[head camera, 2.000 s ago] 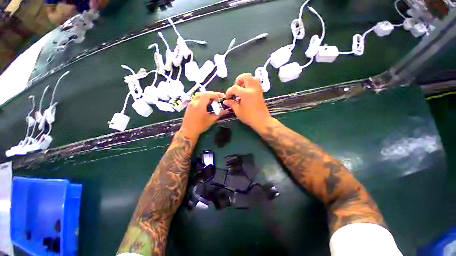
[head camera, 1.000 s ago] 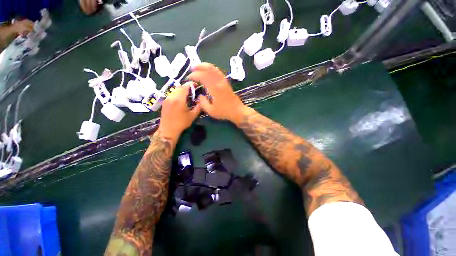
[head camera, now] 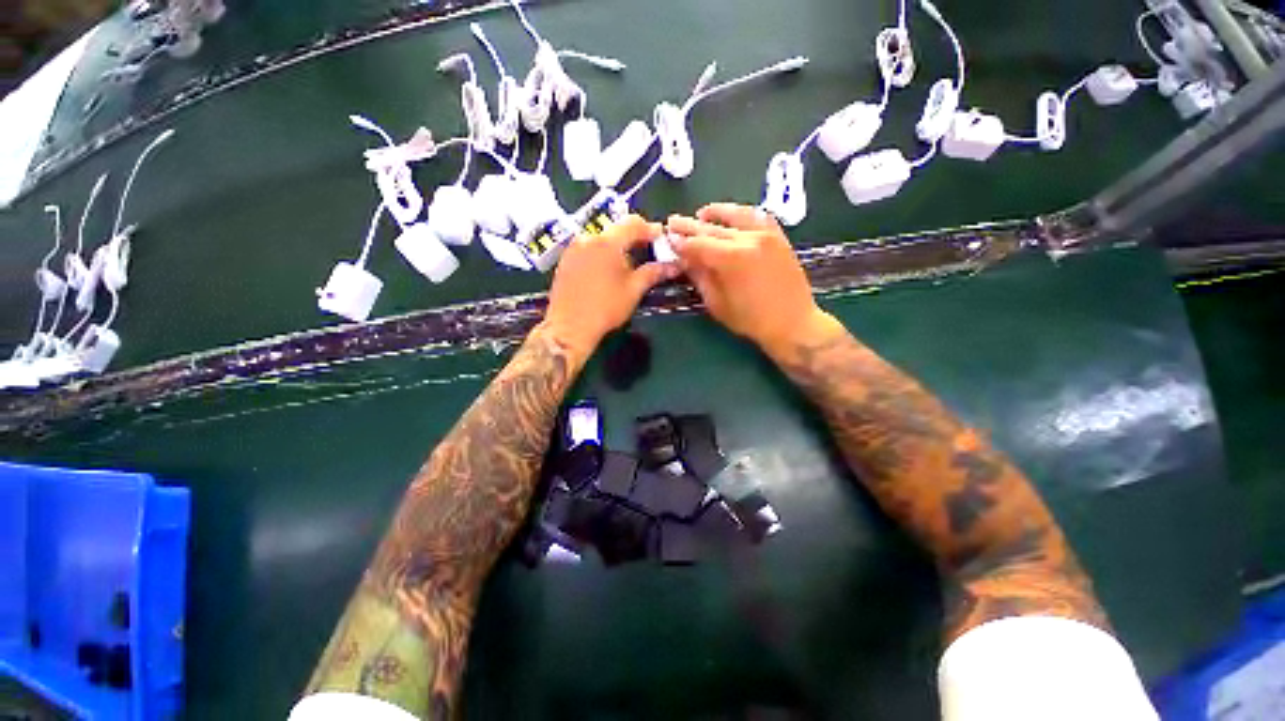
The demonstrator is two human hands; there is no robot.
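My left hand [head camera: 603, 282] and my right hand [head camera: 744, 268] meet above the metal rail, fingers pinched around a small white unit [head camera: 664, 249], mostly hidden by the fingers. Two open white housings [head camera: 547, 242] with yellow and dark parts inside lie just left of my left hand. Closed white housings [head camera: 427, 251] with coiled cords lie beside them on the green belt. A loose pile of black square pieces [head camera: 662, 493] lies on the green worktable below my hands, with one dark piece [head camera: 626, 361] apart, nearer the rail.
The dark rail [head camera: 352, 345] crosses between the belt and worktable. More corded white units [head camera: 877, 175] lie at the right and far left. A blue bin [head camera: 162, 606] holding some black pieces stands at the left; another blue bin [head camera: 1247, 669] shows at the lower right. A metal bar [head camera: 1184, 148] slants at the right.
The camera view has shifted, moving the whole scene within the picture. My fingers have changed their hold; the right hand now lies flatter, its fingertips against the left ones, with a white surface showing between them.
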